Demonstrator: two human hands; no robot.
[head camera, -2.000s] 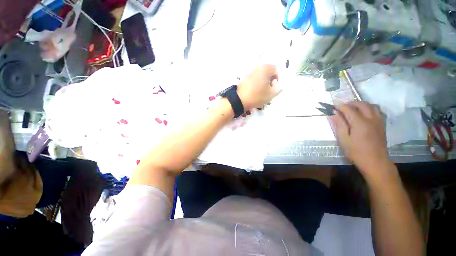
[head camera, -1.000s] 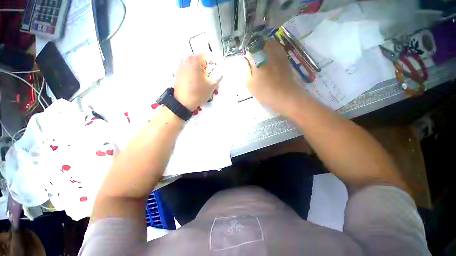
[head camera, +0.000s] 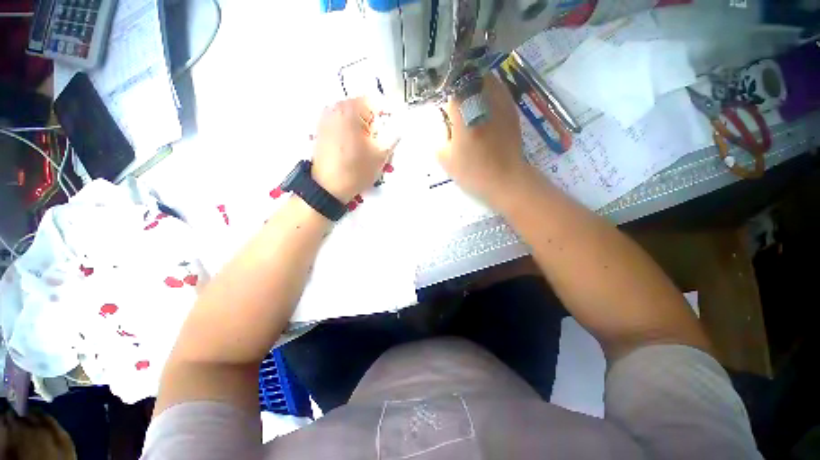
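The cherry-print fabric (head camera: 108, 287) is heaped at the left and runs along the table edge under my left forearm. My left hand (head camera: 351, 148), with a black watch on the wrist, is closed on a part of this cloth left of the needle area. My right hand (head camera: 485, 139) is at the right of the needle area, fingers bent near the presser foot (head camera: 423, 88); glare and the machine hide its fingertips, so I cannot tell whether it holds anything. The sewing machine head (head camera: 432, 36) stands above both hands.
The snips (head camera: 550, 133) and a silver pen (head camera: 548, 94) lie right of my right hand on written paper notes (head camera: 598, 162). Fabric scissors (head camera: 742, 135) lie farther right. A smartphone (head camera: 93, 126) and calculator (head camera: 70, 31) are upper left. A blue basket (head camera: 279, 386) is below the table.
Since the earliest frame, my right hand has put down the snips and moved left to the needle area. My view has shifted. Over the last second both hands have hardly moved.
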